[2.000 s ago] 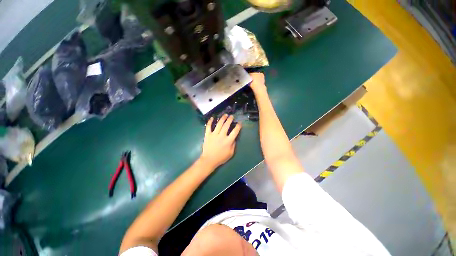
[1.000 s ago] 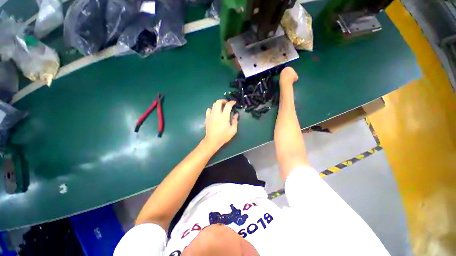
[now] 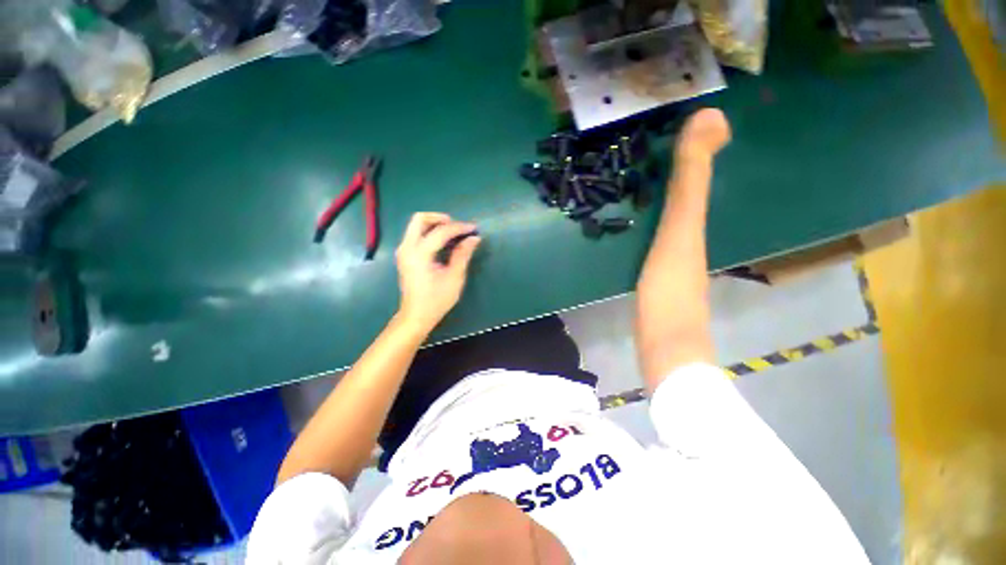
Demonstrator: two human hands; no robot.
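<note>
My left hand (image 3: 434, 265) is over the bench, left of the pile, with a small black part (image 3: 455, 247) pinched between thumb and fingers. My right hand (image 3: 704, 132) is curled beside the right end of the pile, near the steel plate; its fingertips are hidden, so I cannot tell if it holds anything. The loose pile of small black parts (image 3: 596, 179) lies just in front of the plate. Red-handled pliers (image 3: 368, 204) lie on the bench left of my left hand, their handles spread.
The steel plate (image 3: 634, 66) of the green machine is behind the pile. A bag of brass-coloured parts (image 3: 737, 31) is beside it. Plastic bags (image 3: 370, 20) line the back. A small dark fixture (image 3: 61, 313) stands at left. A blue crate (image 3: 237, 447) and a black heap (image 3: 141, 486) are below the bench.
The view has shifted, so the bench items sit higher and further right. My left hand has moved left from the pile, with a black part in it. My right hand stays by the plate.
</note>
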